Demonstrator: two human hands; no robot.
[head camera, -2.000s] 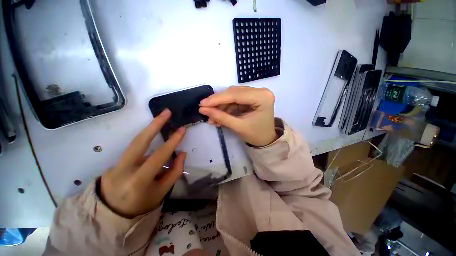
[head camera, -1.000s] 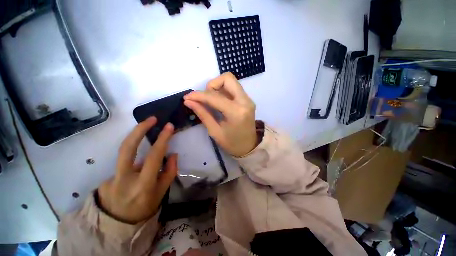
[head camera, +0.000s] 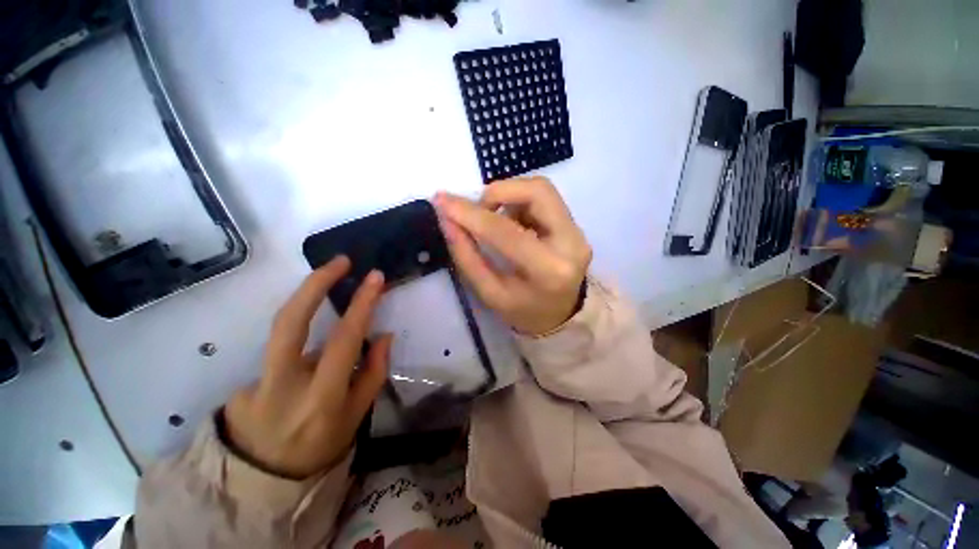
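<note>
A black phone middle frame (head camera: 378, 242) lies on the white tabletop in front of me, its solid upper section away from me and its large opening towards me. My left hand (head camera: 311, 370) rests two fingertips on the solid section and holds the frame at its left side. My right hand (head camera: 517, 255) has thumb and forefinger pinched together at the frame's upper right corner. Whether a small part is between those fingertips cannot be seen. A round pale hole shows in the plate. Something shiny and translucent lies at the frame's near end.
A black grid tray (head camera: 515, 109) lies beyond my hands, with loose black parts (head camera: 378, 15) at the top edge. Large silver-rimmed frames (head camera: 195, 172) lie at left. Stacked frames (head camera: 764, 191) stand at right. A plastic bottle (head camera: 872, 166) and cardboard (head camera: 789, 375) are further right.
My right fingertips have moved from over the plate to its upper right corner. The round hole is more exposed. My left fingers stay on the plate. The view has shifted.
</note>
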